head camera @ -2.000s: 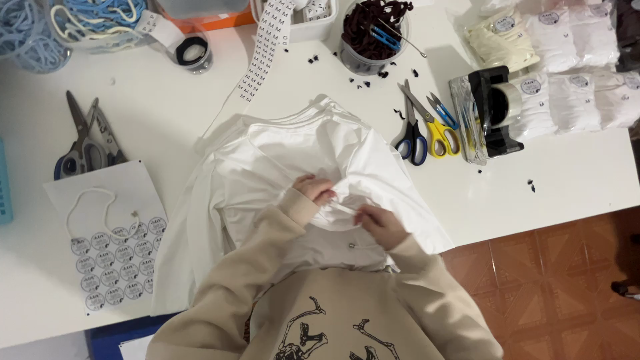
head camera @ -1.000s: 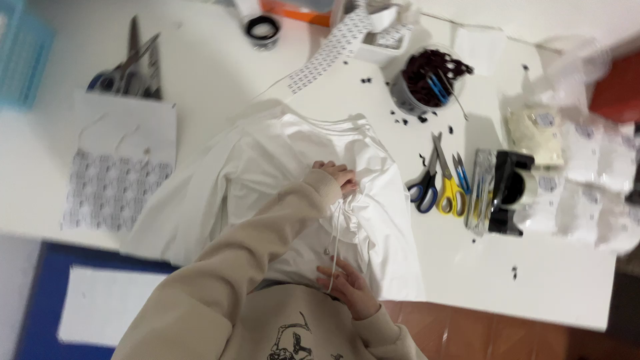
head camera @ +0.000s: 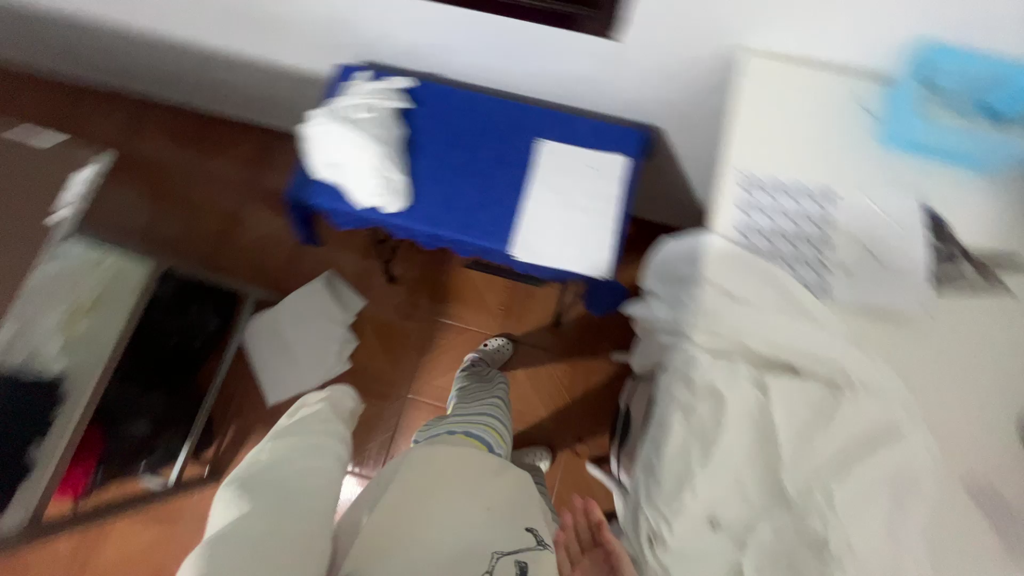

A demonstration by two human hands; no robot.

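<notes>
My right hand (head camera: pixel 592 540) is at the bottom edge, blurred, its fingers extended and nothing seen in them. It is close beside the white garment (head camera: pixel 768 448), which lies rumpled on the white table and hangs over its left edge. Whether hand and cloth touch, I cannot tell. A thin white cord (head camera: pixel 604 476) sticks out from the cloth above the hand. My left arm's pale sleeve (head camera: pixel 280 480) reaches up at the lower left, but my left hand does not show.
Ahead stands a blue-covered low table (head camera: pixel 472 152) with a bunched white cloth (head camera: pixel 360 144) and a white sheet (head camera: pixel 572 208). A paper stack (head camera: pixel 304 336) is at left, near a dark-framed opening. The white table (head camera: pixel 808 104) holds printed sheets (head camera: pixel 788 232) and a blue basket (head camera: pixel 960 104).
The view has swung far to the left. Both hands were on the white garment before; now my right hand is beside it and my left hand is out of sight.
</notes>
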